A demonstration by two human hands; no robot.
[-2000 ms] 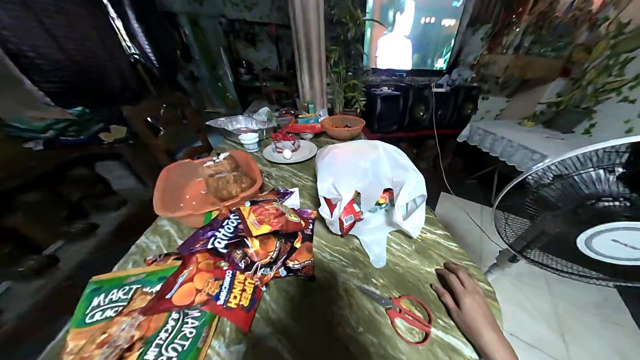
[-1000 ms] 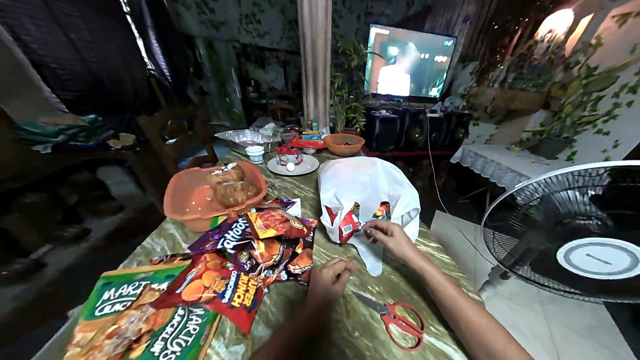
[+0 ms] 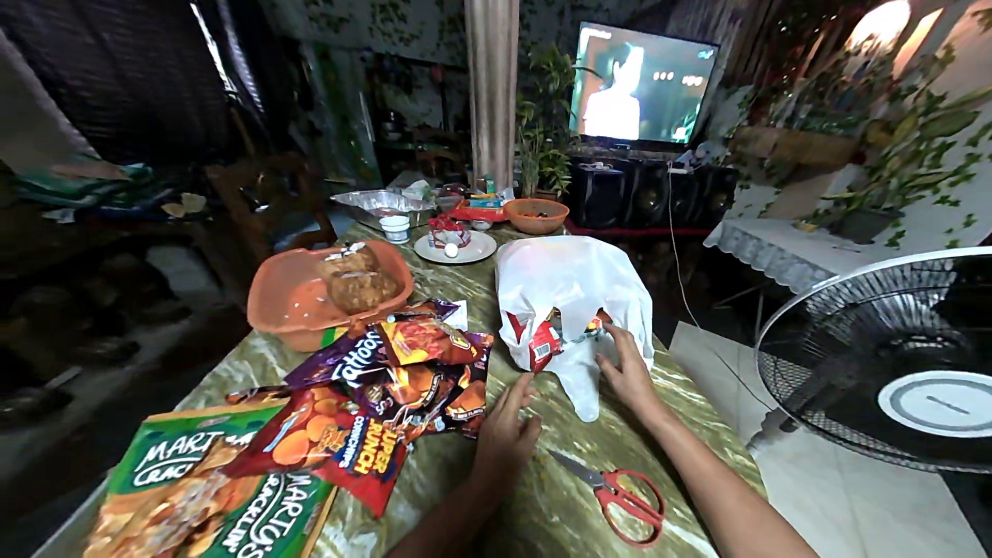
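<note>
A white plastic bag (image 3: 573, 271) stands on the green marbled table, with red snack packets (image 3: 545, 346) showing at its opening. My right hand (image 3: 626, 368) is at the bag's front right, fingers apart, fingertips by the opening. Just left of the bag's front, my left hand (image 3: 509, 426) is held low with its fingertips near the red packet. Scissors with red handles (image 3: 632, 504) lie between my forearms. Left of my left hand is a pile of snack bags (image 3: 418, 380), beside green and orange cracklin bags (image 3: 209, 496) at the table's near left.
An orange plastic basin (image 3: 287, 294) holds a bag of brown food. Farther back are a white plate (image 3: 477, 246), a foil tray (image 3: 380, 203), a white cup (image 3: 395, 229) and an orange bowl (image 3: 536, 215). A fan (image 3: 891, 356) stands close on the right.
My left hand, not in view two seconds ago, has come in and moved up toward the bag. My right hand has moved from the table's right side to the bag's opening.
</note>
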